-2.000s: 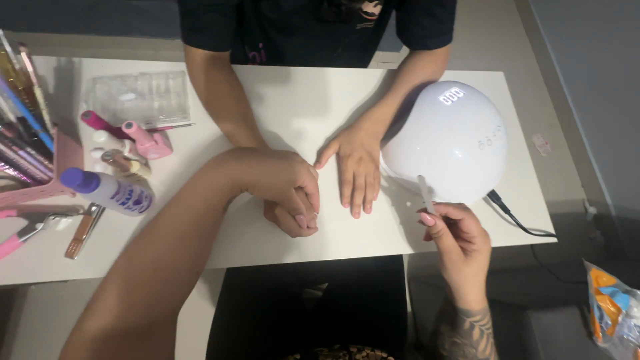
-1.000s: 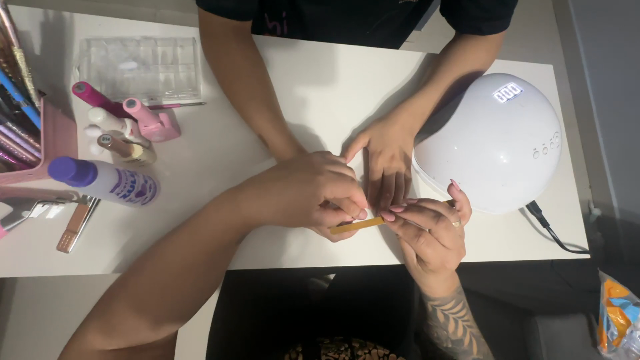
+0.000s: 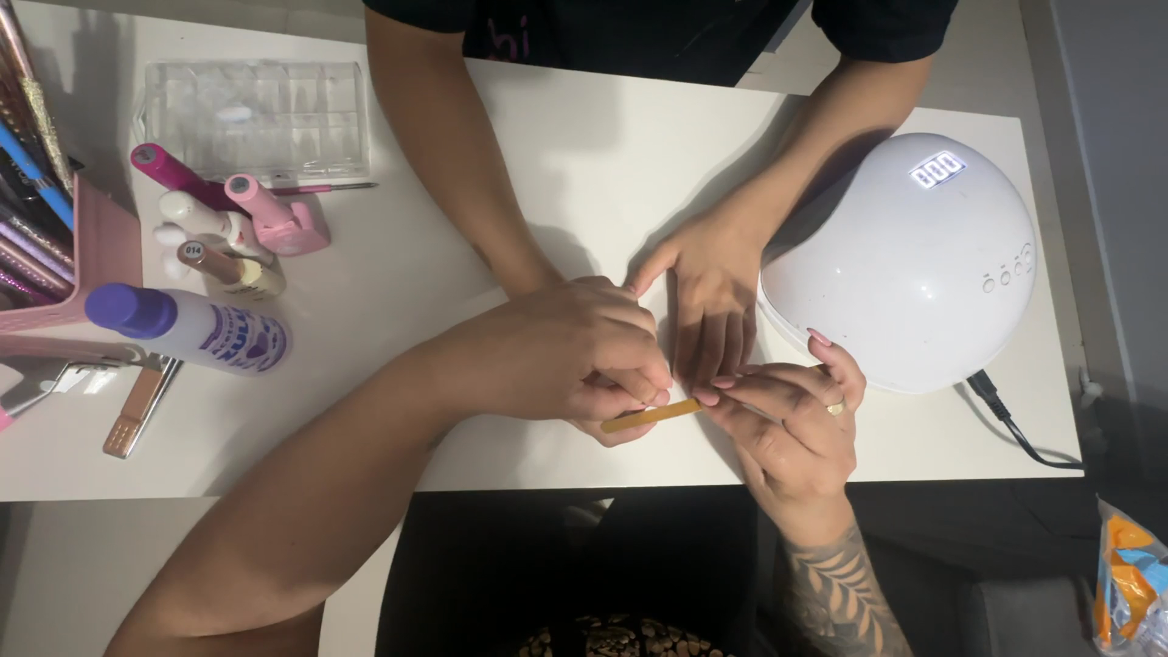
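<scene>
My left hand (image 3: 584,351) is closed around the fingers of the other person's hand (image 3: 613,432), which it mostly hides, near the table's front edge. Between the fingertips of my right hand (image 3: 789,415) is one end of a narrow yellow-orange nail file (image 3: 650,416). The file's other part lies against the fingertips beside my left hand; exact contact is hard to tell. Just beyond my right hand, the person's other hand (image 3: 716,297) rests flat on the white table (image 3: 584,137), fingers toward me.
A white dome nail lamp (image 3: 912,274) with a cable (image 3: 1013,424) stands right. At left are an acetone bottle (image 3: 192,328), nail polish bottles (image 3: 274,214), a clear compartment box (image 3: 255,119), a nail clipper (image 3: 141,406) and a pink holder (image 3: 105,246) of pens or brushes.
Two seconds ago my right hand held a pale, thin item near the lamp. It has moved left to the fingers at my left hand, where the yellow-orange file shows.
</scene>
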